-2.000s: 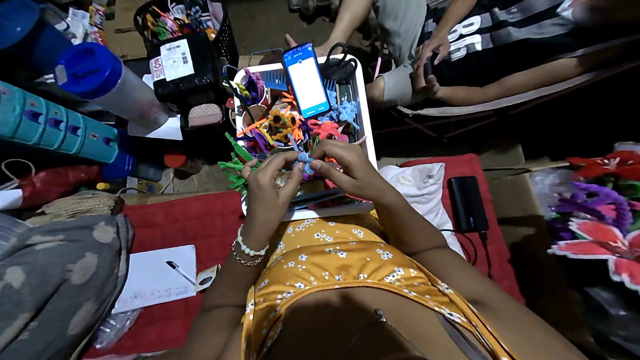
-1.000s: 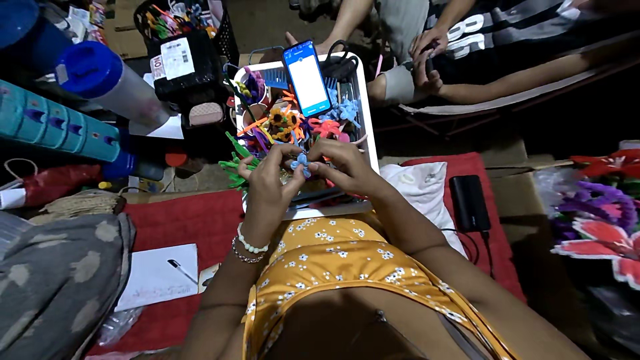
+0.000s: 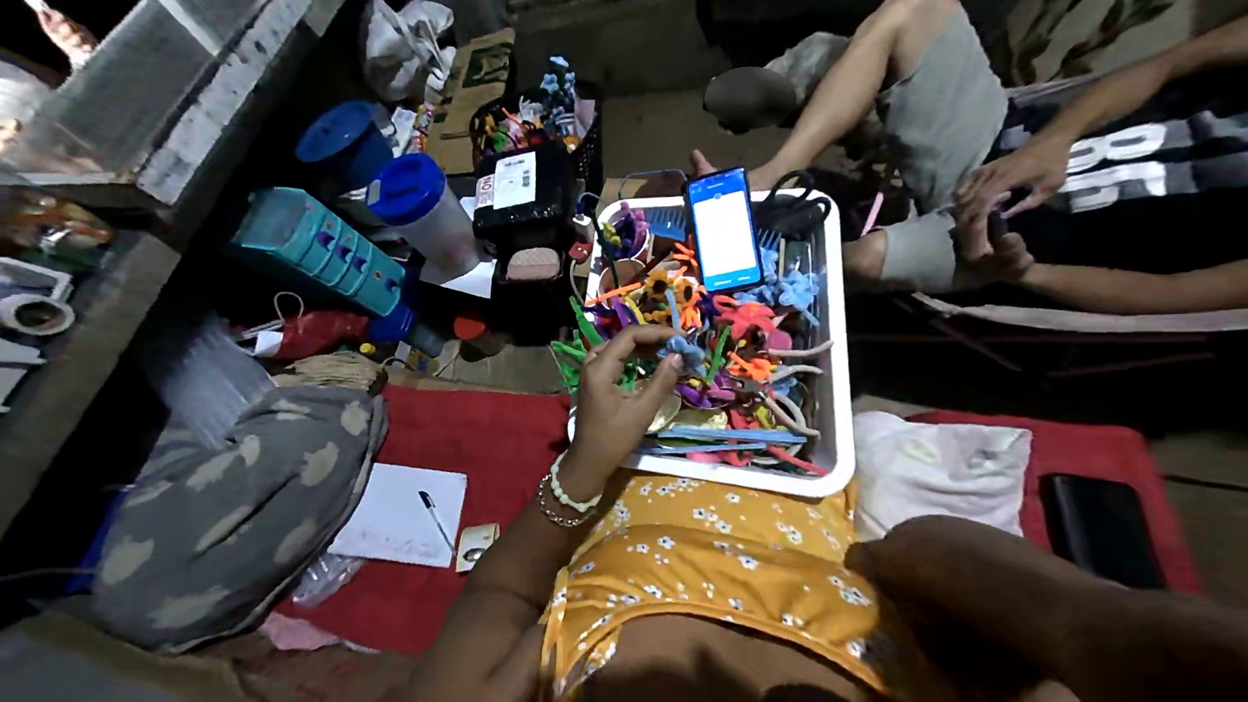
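My left hand, with bracelets at the wrist, pinches a small light blue pipe-cleaner flower between thumb and fingertips. It is over the left part of a white plastic tray on my lap. In the tray lie an orange pipe-cleaner flower, a red one, light blue flowers and light blue stems. A smartphone with its screen lit leans at the tray's far side. Of my right arm, only the upper part and elbow show at the lower right; the right hand cannot be made out.
A black power bank and white cloth lie on the red mat at right. At left are paper with a pen, a teal drawer box, a blue-lidded jug and a black package. Another person sits at upper right.
My right hand has left the blue piece that both hands were holding over the tray, and that arm has drawn back to the lower right. My left hand still holds the piece. The view has shifted.
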